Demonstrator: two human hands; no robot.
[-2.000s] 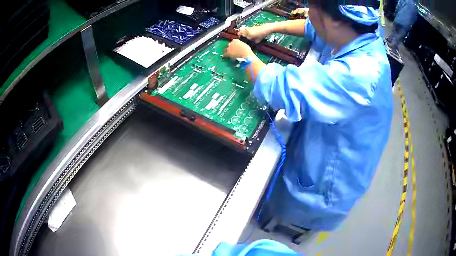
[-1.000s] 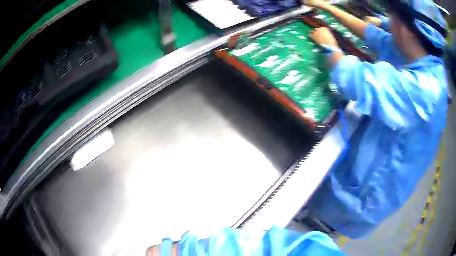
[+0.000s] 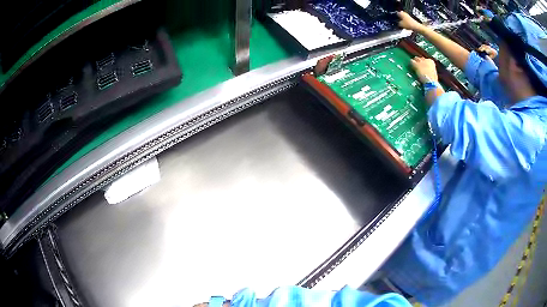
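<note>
Neither of my hands shows. One blue sleeve [image 3: 312, 298], which looks like my right, crosses the bottom edge, with a sliver of wrist and a blue band at its left end; the hand beyond is cut off. In front of me lies the shiny metal bed [image 3: 240, 207] of the conveyor. A white slip [image 3: 133, 181] lies on it beside the far rail. Farther right, a green circuit board [image 3: 384, 102] with white markings sits in a carrier with a reddish-brown side bar [image 3: 360, 125], between the rails.
A person in blue [image 3: 480, 150] stands at right, one hand over the board, the other reaching to the bins. The far rail [image 3: 180, 114] curves along a green shelf with a black foam tray [image 3: 114, 84]. White parts [image 3: 306, 29] and blue parts [image 3: 351, 17] fill bins.
The view has swung left, so the board and person appear farther right. More of my sleeve shows than at first. The person's far hand has moved from the board area to the parts bins.
</note>
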